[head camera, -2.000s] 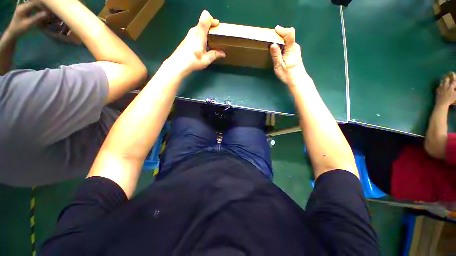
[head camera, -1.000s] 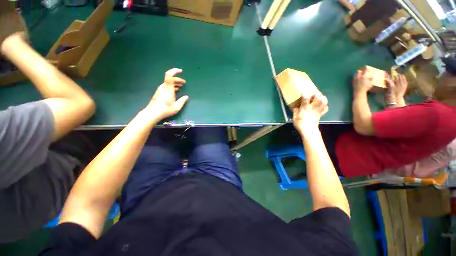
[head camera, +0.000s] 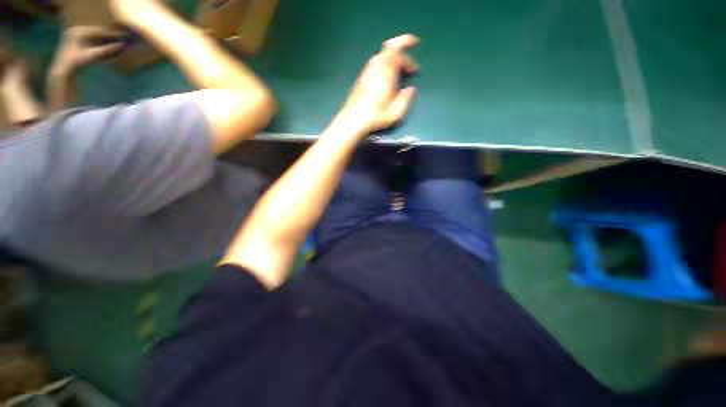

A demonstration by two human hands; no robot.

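Observation:
My left hand (head camera: 384, 89) is over the green bench top (head camera: 509, 79), near its front edge, with its fingers apart and nothing in it. My right hand is not in the picture. A brown cardboard box (head camera: 253, 22), cut off by the top edge, is on the bench to the left, beside the neighbouring worker's arm. The picture is blurred by motion, so the box's details cannot be told.
A worker in grey (head camera: 119, 171) is close on my left, with an arm over the bench. A pale seam (head camera: 630, 79) crosses the bench on the right. A blue stool (head camera: 629, 250) is below the bench at the right. A bit of red clothing shows at the right edge.
The box that was in both my hands, then under my right hand at the seam, is out of view. My right hand has left the picture. The view has swung left.

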